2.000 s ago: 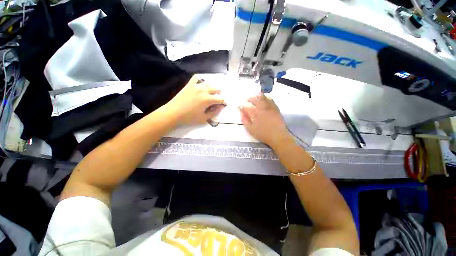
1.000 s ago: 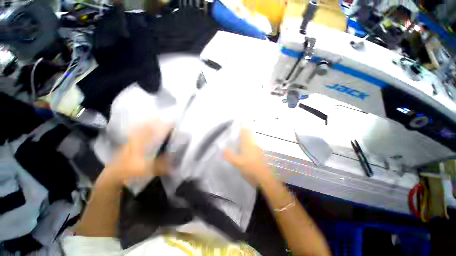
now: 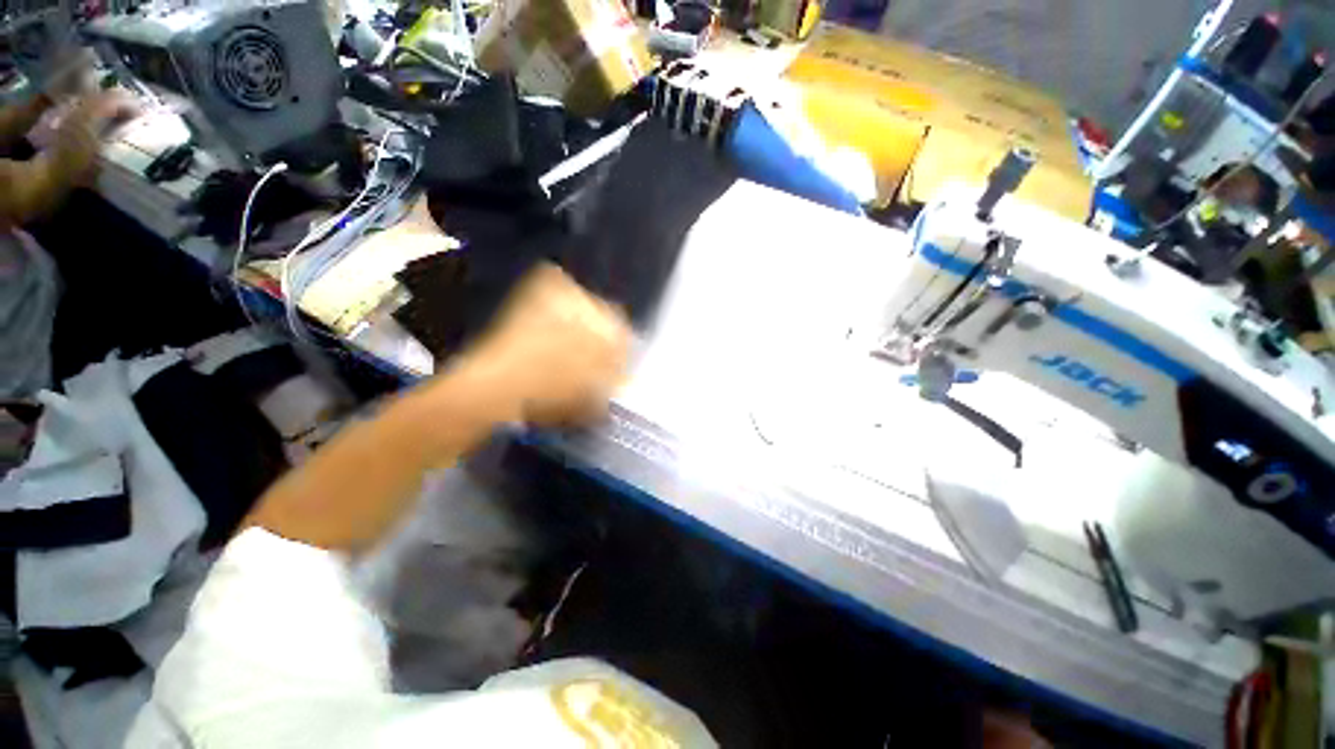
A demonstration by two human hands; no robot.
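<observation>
My left hand (image 3: 556, 351) is blurred, with its fingers curled, at the table's front edge left of the machine. Black cloth (image 3: 644, 212) lies just behind it; whether the fingers hold its edge is hidden. The white sewing machine (image 3: 1083, 351) stands at the right, with no cloth that I can make out under its presser foot (image 3: 896, 348). A small curved grey piece (image 3: 974, 520), a short dark strip (image 3: 984, 420) and dark thread snips (image 3: 1110, 577) lie right of the needle. My right hand is not in view.
Grey-and-black cut pieces (image 3: 110, 505) are heaped at lower left. A grey box with a fan (image 3: 234, 73), cables and paper (image 3: 366, 271) are at upper left. Cardboard (image 3: 937, 117) is behind the table. Another person's arm (image 3: 44, 168) shows at the far left. Red loops are at the right table end.
The view has swung left. The light grey and black pieces that both hands moved off the table are gone from my hands' area. My left hand is back at the table edge; my right hand has left view.
</observation>
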